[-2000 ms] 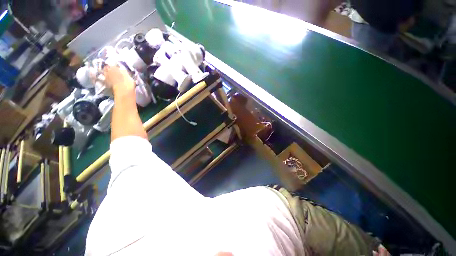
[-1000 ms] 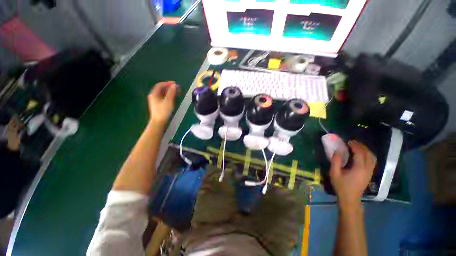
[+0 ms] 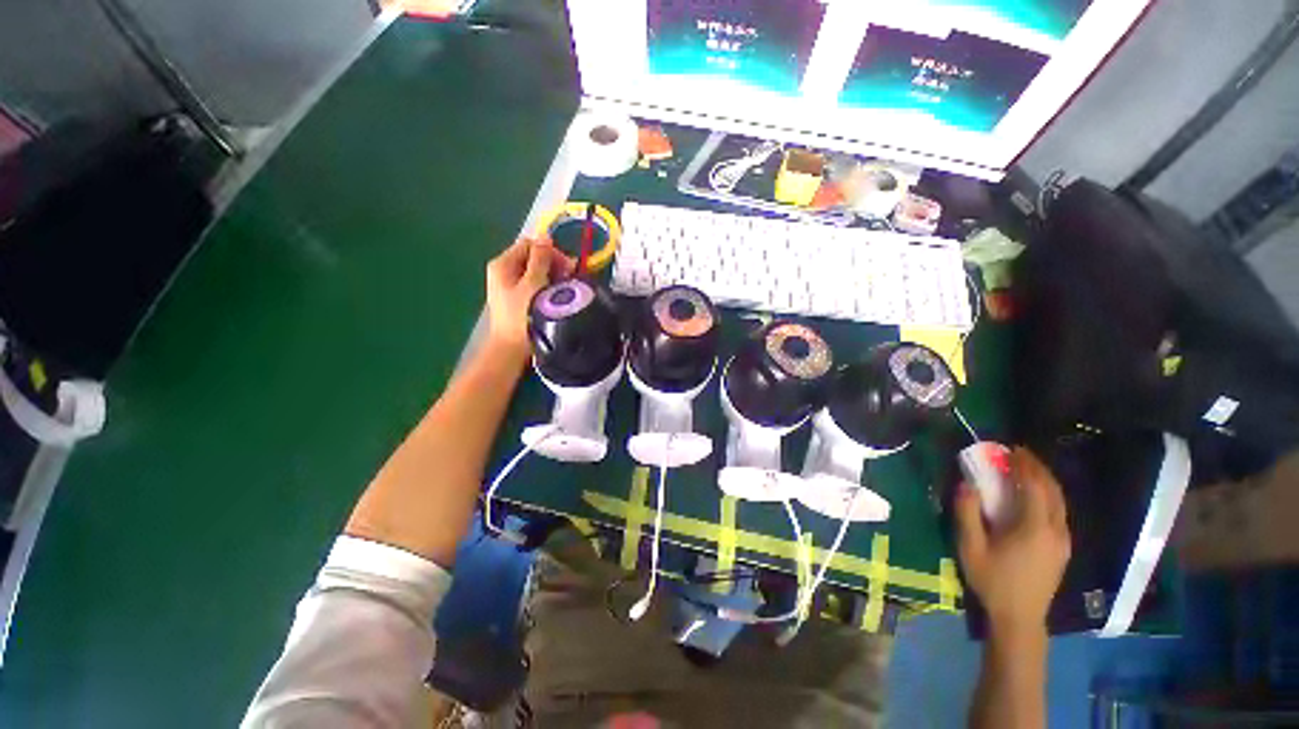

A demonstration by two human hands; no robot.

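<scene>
Several white security cameras with black heads stand in a row before me, feet toward me. The leftmost camera (image 3: 577, 356) has a purple-pink glowing ring; the second camera (image 3: 674, 342), third camera (image 3: 776, 373) and rightmost camera (image 3: 895, 399) show orange-pink or pale dotted rings. Thin white cords hang to the bench edge. My left hand (image 3: 520, 285) is beside the leftmost head, fingertips close to it and the yellow tape roll; whether they grip anything cannot be told. My right hand (image 3: 1014, 538) is closed over the white computer mouse (image 3: 990, 481).
A white keyboard (image 3: 791, 264) lies behind the cameras, below a bright monitor (image 3: 841, 64). The yellow tape roll (image 3: 610, 228), white tape roll (image 3: 604, 144) and yellow note (image 3: 933, 348) lie around it. A black bag (image 3: 1140, 328) is at right. Yellow tape strips (image 3: 684, 524) mark the front edge.
Two seconds ago a hand reached into piled cameras on a trolley. Since one second ago, my left hand has moved from left of the row to the leftmost camera. My right hand stays at the mouse.
</scene>
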